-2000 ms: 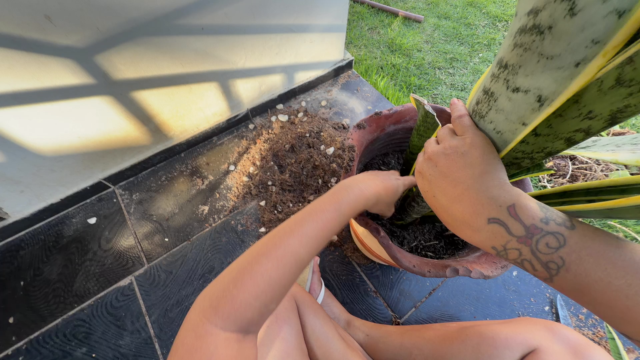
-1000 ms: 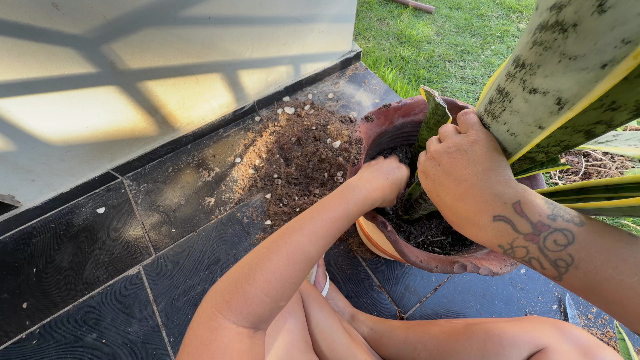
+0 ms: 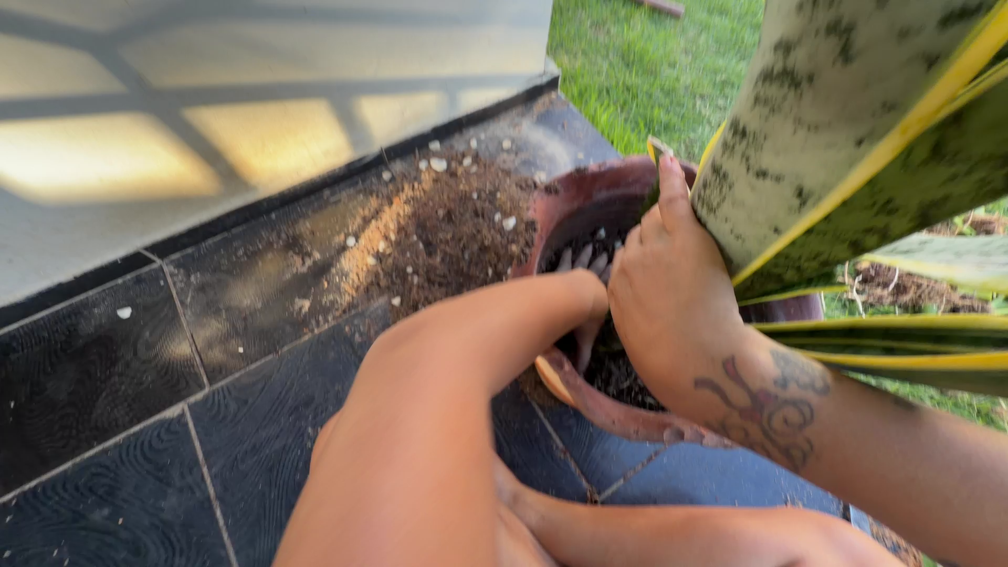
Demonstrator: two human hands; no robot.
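Observation:
A snake plant with broad, yellow-edged leaves stands in a reddish-brown plant pot and leans to the right. My right hand is closed around the base of its leaves, the thumb up beside a short cut leaf. Inside the pot my left hand is bent at the wrist, its fingers apart and dirty, resting on the dark soil. Nothing shows held in it. The plant's base is hidden behind my right hand.
Loose brown soil with white pebbles is heaped on the dark floor tiles, left of the pot. A pale wall borders the tiles. Grass lies beyond, and my bent legs are in front of the pot.
My left hand, which was curled at the pot's near-left inside a second ago, now has its fingers spread on the soil. My right hand still grips the leaves.

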